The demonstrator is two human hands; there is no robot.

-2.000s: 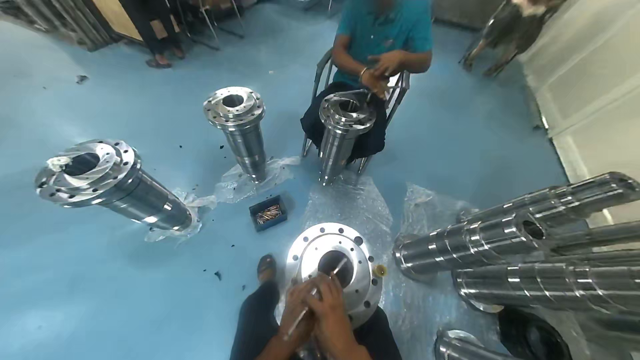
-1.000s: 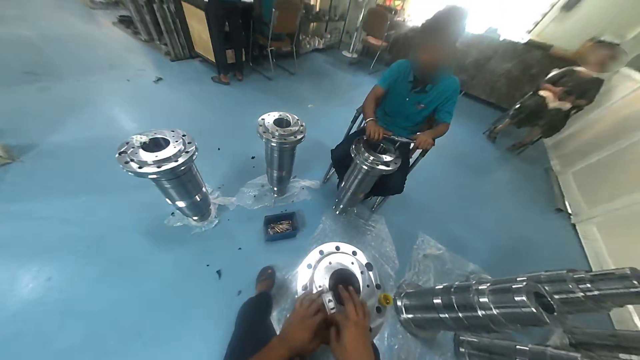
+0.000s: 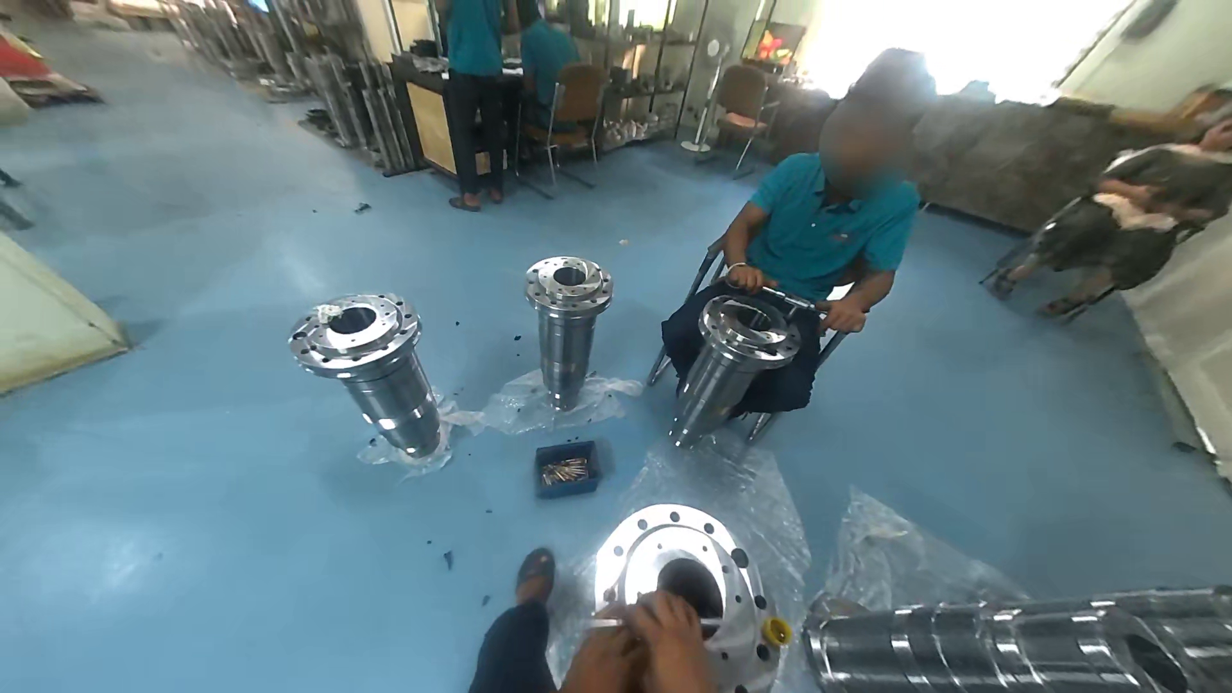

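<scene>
Both my hands are together over the flange of an upright steel cylinder point(image 3: 635, 539) at the bottom centre. My left hand point(image 3: 606, 654) and my right hand point(image 3: 672, 635) close around a thin metal rod point(image 3: 606, 623), which lies across the flange face at the near edge of the central bore. The rod's ends show on both sides of the hands; its middle is hidden under the fingers. A yellow round cap point(image 3: 776, 631) sits at the flange's right edge, apart from my hands.
Across from me a seated person point(image 3: 833, 231) holds a bar over another flanged cylinder point(image 3: 736, 356). Two more cylinders point(image 3: 385, 385) point(image 3: 568, 327) stand left on plastic film. A blue bin point(image 3: 568, 470) holds small brass-coloured parts. Steel shafts point(image 3: 1020, 645) lie at right.
The rod, slanted two seconds ago, now lies roughly level across the flange. The seated person's hands have spread apart onto a bar. The view has tilted up.
</scene>
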